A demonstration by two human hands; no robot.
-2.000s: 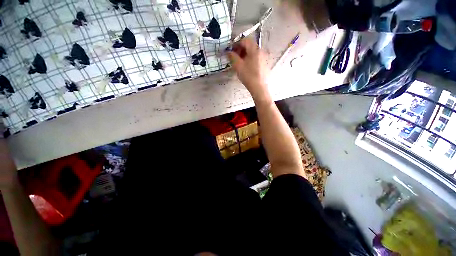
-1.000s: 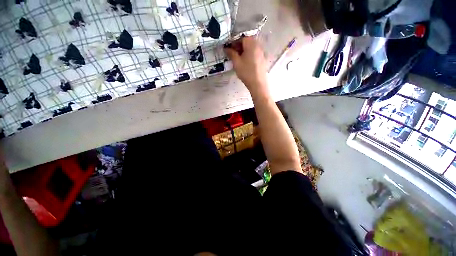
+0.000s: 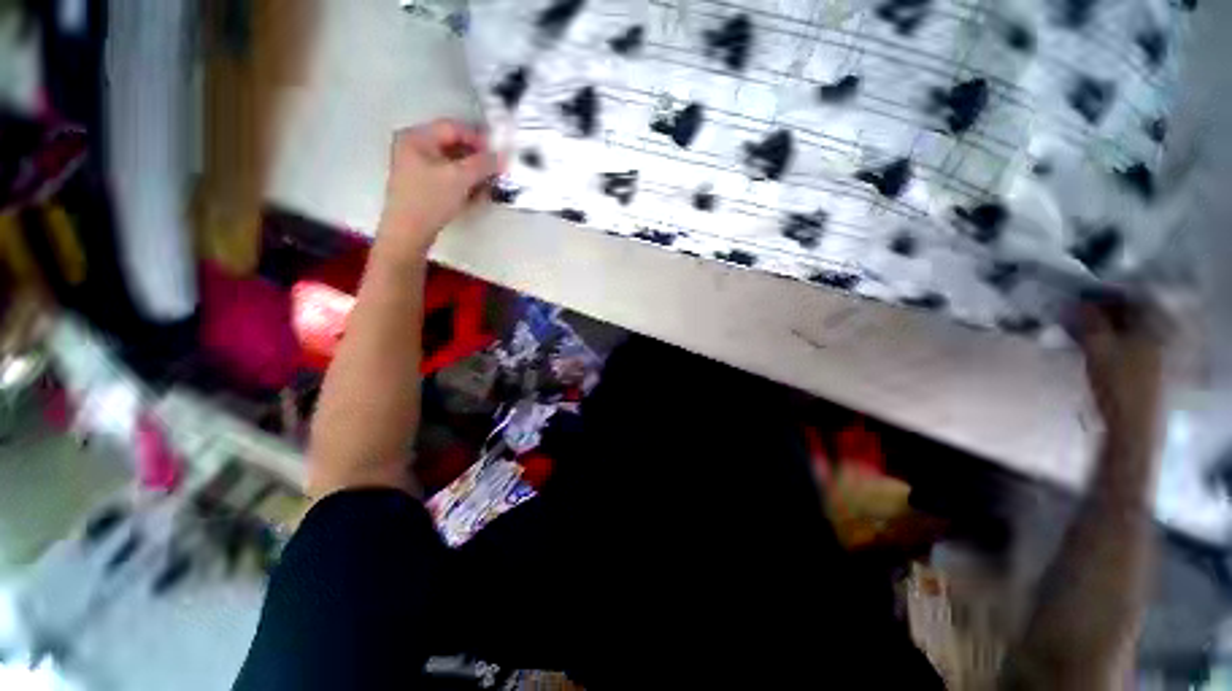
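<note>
The black-and-white print piece (image 3: 770,149) lies over the long off-white table, its lower edge close to the table's front edge. My left hand (image 3: 443,176) has its fingers closed on the cloth's lower left corner. My right hand (image 3: 1119,324) is at the cloth's lower right corner, dark and blurred; its fingers seem to hold the corner, but the grip is not clear. No tool can be made out in either hand.
The table's front strip (image 3: 757,304) runs below the cloth. A brown long board (image 3: 241,122) and a pale padded roll (image 3: 151,149) stand at the left. A red crate (image 3: 457,321) and cloth scraps (image 3: 541,365) are under the table.
The view has swung left, bringing the cloth's left end and my left hand at its corner into sight. The pen, scissors and window have left the picture. My right hand remains near the right corner.
</note>
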